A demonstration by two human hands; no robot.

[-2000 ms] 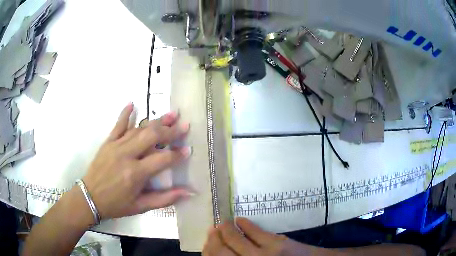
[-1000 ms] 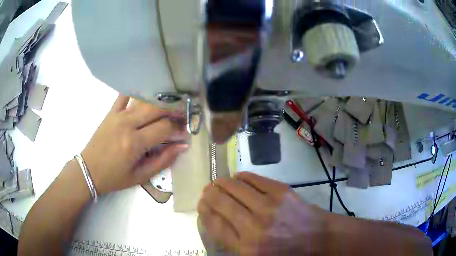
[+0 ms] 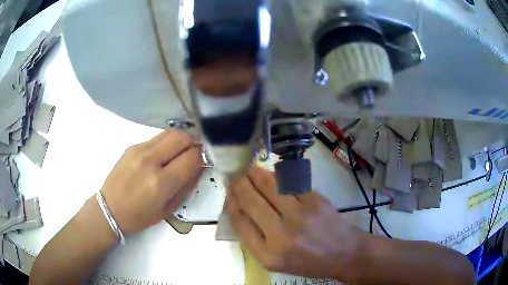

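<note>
The grey-beige zip panel's short end [image 3: 224,227] shows beside my right fingers; the rest is hidden under the machine head [image 3: 122,72] and my hand, and no teeth show. My right hand [image 3: 292,225] is curled over the panel, fingers together, just in front of the needle area. My left hand [image 3: 153,181] has bent fingers at the left of the needle area, their tips partly hidden behind the head. The presser foot and needle are hidden. The shiny needle plate [image 3: 199,203] shows between my hands.
A pale yellow strip [image 3: 256,270] runs to the front. A dark cylindrical knob [image 3: 293,175] hangs above my right hand. Red-and-black thread snips [image 3: 341,146] with a black cord lie right, near piled zip pieces [image 3: 398,161]. Fanned strips [image 3: 16,106] lie left.
The panel has moved away from me under the head, leaving a short end in view. My right hand has followed it towards the needle. The view has moved closer to the machine head.
</note>
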